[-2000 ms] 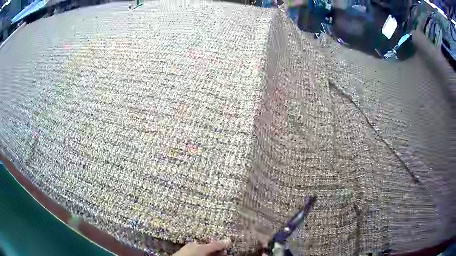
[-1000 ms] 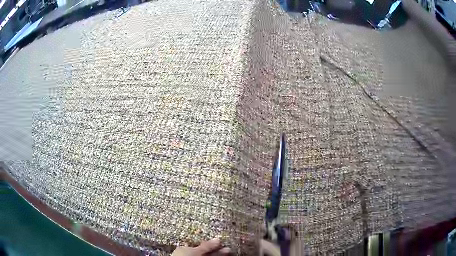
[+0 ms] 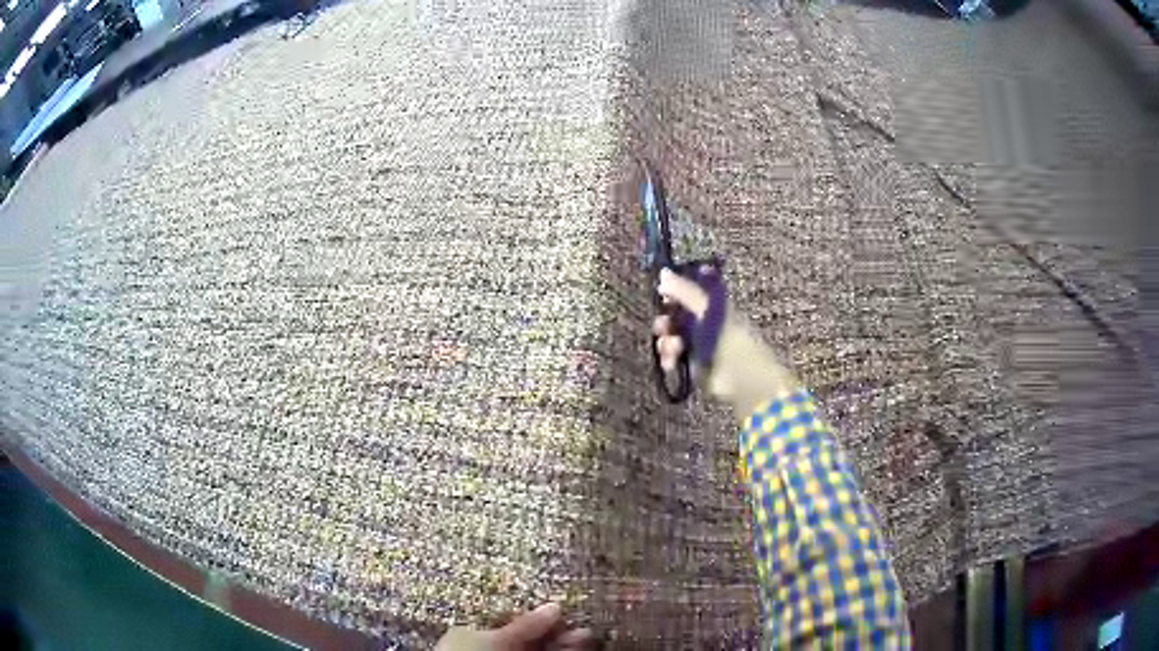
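Beige-brown flecked tweed fabric [image 3: 356, 280] covers most of the table. A darker band of the same cloth [image 3: 636, 483] runs away from me beside its right edge. My right hand [image 3: 693, 324], in a checked sleeve, grips dark fabric shears [image 3: 657, 223] over this band; the blades point away from me. Whether the blades are apart is unclear. My left hand [image 3: 515, 632] lies at the near edge of the cloth, partly cut off by the bottom of the picture; whether its fingers pinch the cloth is hidden.
The reddish-brown table edge [image 3: 191, 575] curves along the lower left, above a green floor [image 3: 76, 560]. Upright metal pieces [image 3: 994, 604] stand at the near right edge. A dark crease or edge line [image 3: 1017, 254] crosses the cloth at right. Dark equipment shows at the upper left.
My right hand and the shears have moved forward along the darker band, away from me, bringing the checked sleeve into view. My left hand stays near the bottom edge.
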